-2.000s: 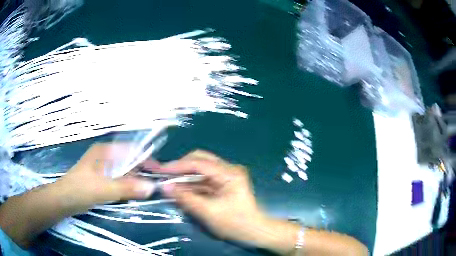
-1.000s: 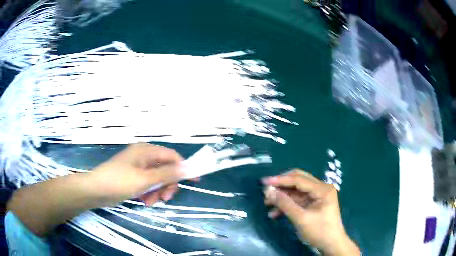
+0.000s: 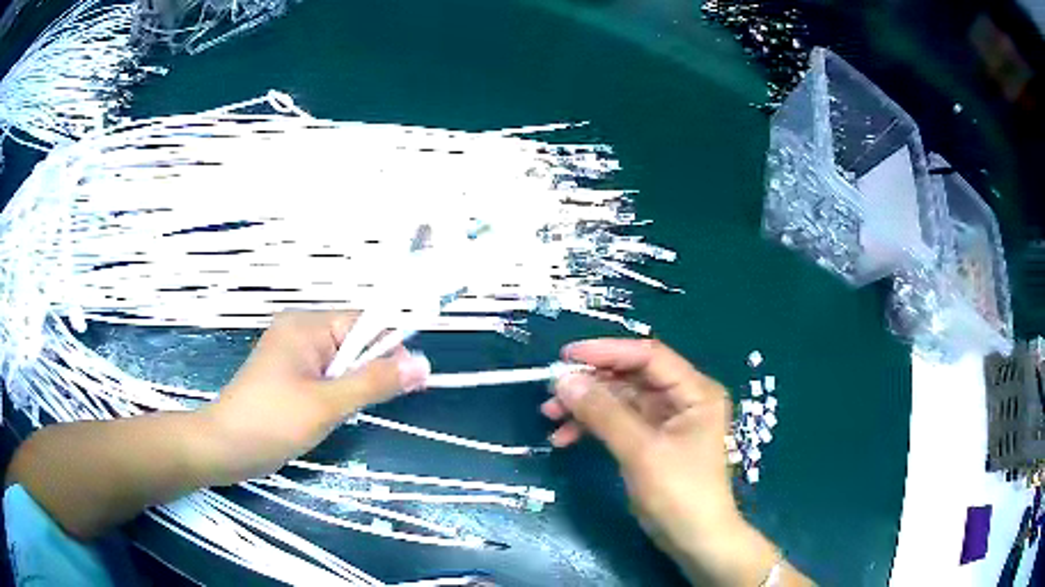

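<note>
My left hand [image 3: 309,378] holds a few white cables [image 3: 395,327], their ends fanned up over the pile. One white cable [image 3: 487,377] runs straight from my left thumb to my right hand [image 3: 653,424]. My right fingertips pinch its end, where a small white piece [image 3: 565,372] shows; whether it sits on the cable end is hard to tell. A large pile of white cables [image 3: 287,218] lies behind my hands, tips to the right. Loose small white pieces [image 3: 753,407] lie right of my right hand.
A smaller group of white cables [image 3: 435,491] lies below my hands. Clear bins [image 3: 854,161] stand at the right, with dark and gold parts [image 3: 762,40] beyond. A white sheet [image 3: 940,459] bears a purple square [image 3: 975,533] and grey metal device [image 3: 1015,407]. Clear wrap [image 3: 212,17] lies at the far left.
My right hand has moved left and up from the table's right side to a cable end. One cable now stretches between my hands, while the others in my left hand point more upward.
</note>
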